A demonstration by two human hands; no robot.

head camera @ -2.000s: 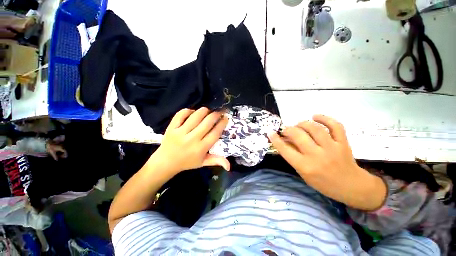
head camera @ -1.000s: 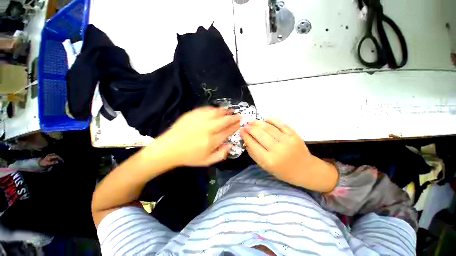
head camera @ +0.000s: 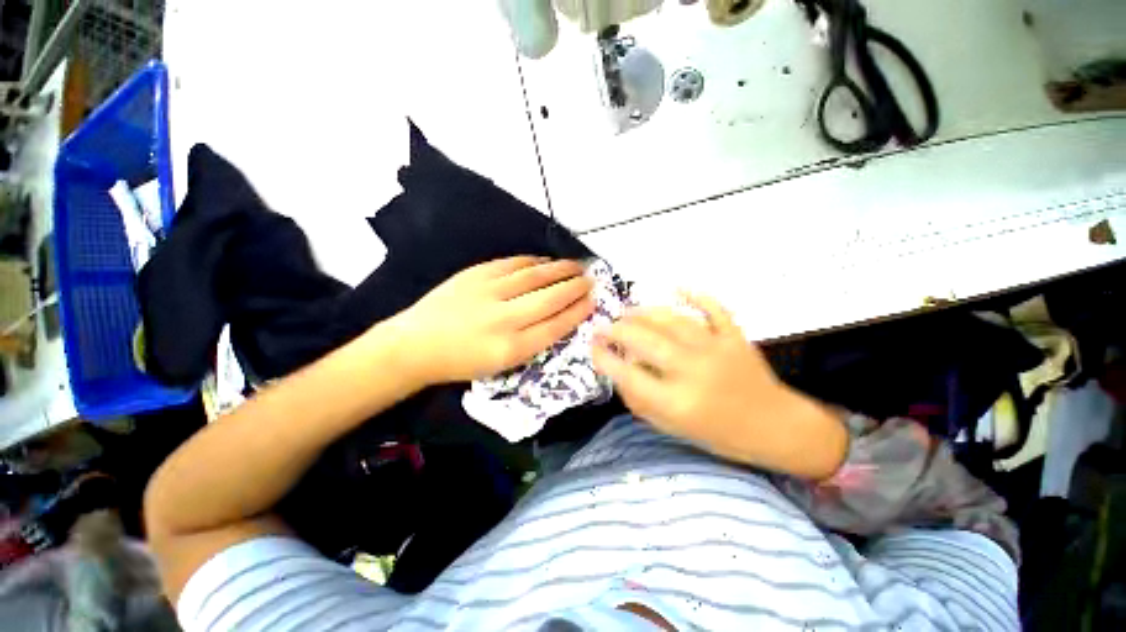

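A black garment piece (head camera: pixel 430 222) with jagged edges lies on the white table and runs left to the basket. A patterned panel (head camera: pixel 543 393), white with grey print, lies at its near end and hangs over the table's front edge. My left hand (head camera: pixel 500 319) lies flat over the panel and the black cloth, fingers pointing right. My right hand (head camera: pixel 692 370) holds the panel's right side with its fingertips. The fingertips of both hands are close together. What lies under the hands is hidden.
The shears (head camera: pixel 874 87) lie at the upper right. The metal needle plate (head camera: pixel 635 89) is set in the table at top centre. A blue basket (head camera: pixel 114 352) stands at the table's left end. The table's wooden front edge (head camera: pixel 864 324) runs below the hands.
The panel was spread between the hands, then mostly covered; now more of it shows, hanging lower left. The black cloth's jagged end has folded lower. The view has turned and shifted.
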